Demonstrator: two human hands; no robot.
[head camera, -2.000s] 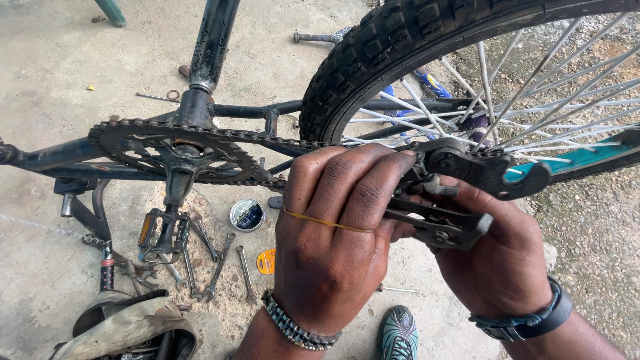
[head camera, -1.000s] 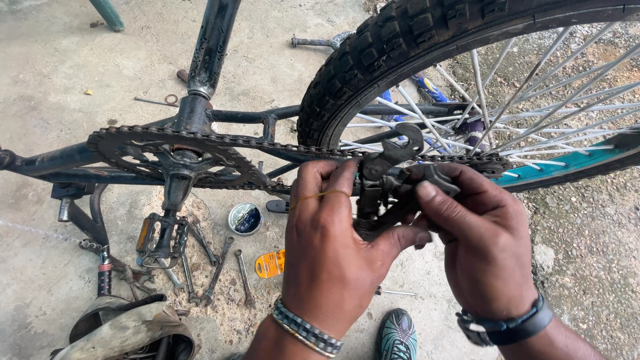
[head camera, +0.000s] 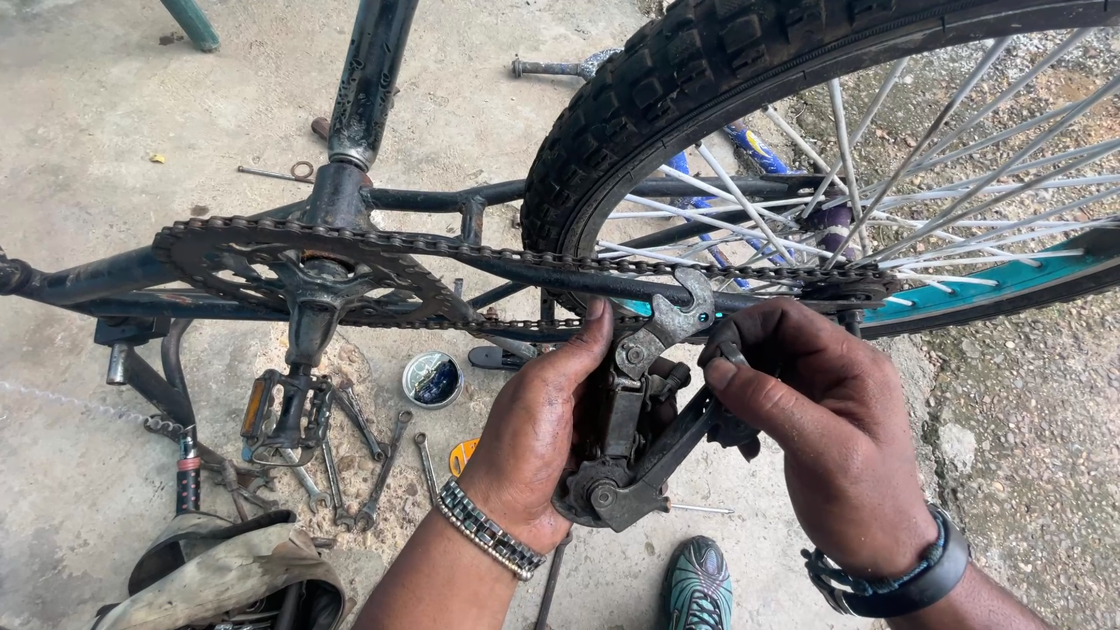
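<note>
A greasy rear derailleur (head camera: 626, 411) is held in front of the bicycle, its hanger bracket at the top and a pulley cage slanting down. My left hand (head camera: 534, 429) supports its left side, thumb up along the body, fingers hidden behind it. My right hand (head camera: 822, 420) pinches the right end of the cage between thumb and fingers. Behind them the bicycle chain (head camera: 525, 258) runs from the chainring (head camera: 227, 271) to the rear sprocket (head camera: 853, 287). The knobby rear tyre (head camera: 604, 131) rises above my hands.
Several wrenches (head camera: 382, 472) lie on the concrete under the pedal (head camera: 289, 416), with an open tin of dark grease (head camera: 432, 380) to their right. A cloth tool bag (head camera: 227, 569) sits lower left. A shoe (head camera: 698, 586) is at the bottom. A bolt (head camera: 267, 174) lies near the frame.
The derailleur has been turned in my hands and its cage now slants down to the left. My left hand has shifted from covering it to holding its left side.
</note>
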